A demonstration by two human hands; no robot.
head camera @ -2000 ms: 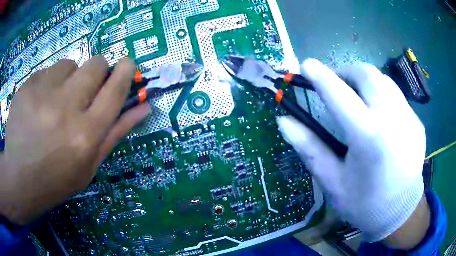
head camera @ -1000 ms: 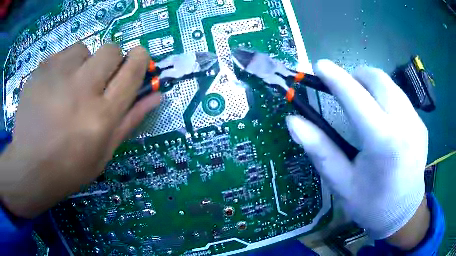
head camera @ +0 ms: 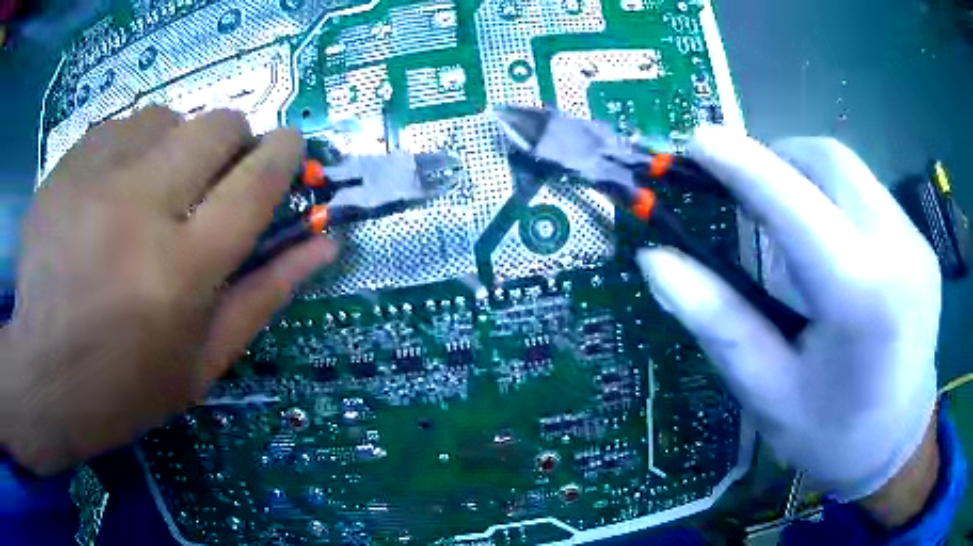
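Note:
A large green circuit board [head camera: 459, 427] lies under both hands, with silver dotted tinned areas [head camera: 395, 251] in its upper half. My bare left hand [head camera: 149, 277] holds cutters [head camera: 379, 181] by black handles with orange bands. Their jaws point right over the tinned area and are blurred. My right hand [head camera: 832, 309], in a white glove, holds matching cutters [head camera: 576, 149]. Their tips point up and left over the tinned area, above a large ringed hole [head camera: 544, 228]. Whether either jaw touches the board cannot be told.
A dark green bench surface [head camera: 822, 64] shows at the upper right with small specks on it. A black object [head camera: 928, 229] with a yellow part lies at the right edge. A thin yellow stick [head camera: 957, 383] is below it. Blue sleeves show at both lower corners.
The board and the bench items have shifted right in the view. The left cutters' jaws now sit lower than the right ones and farther from them. Both hands still hold their cutters.

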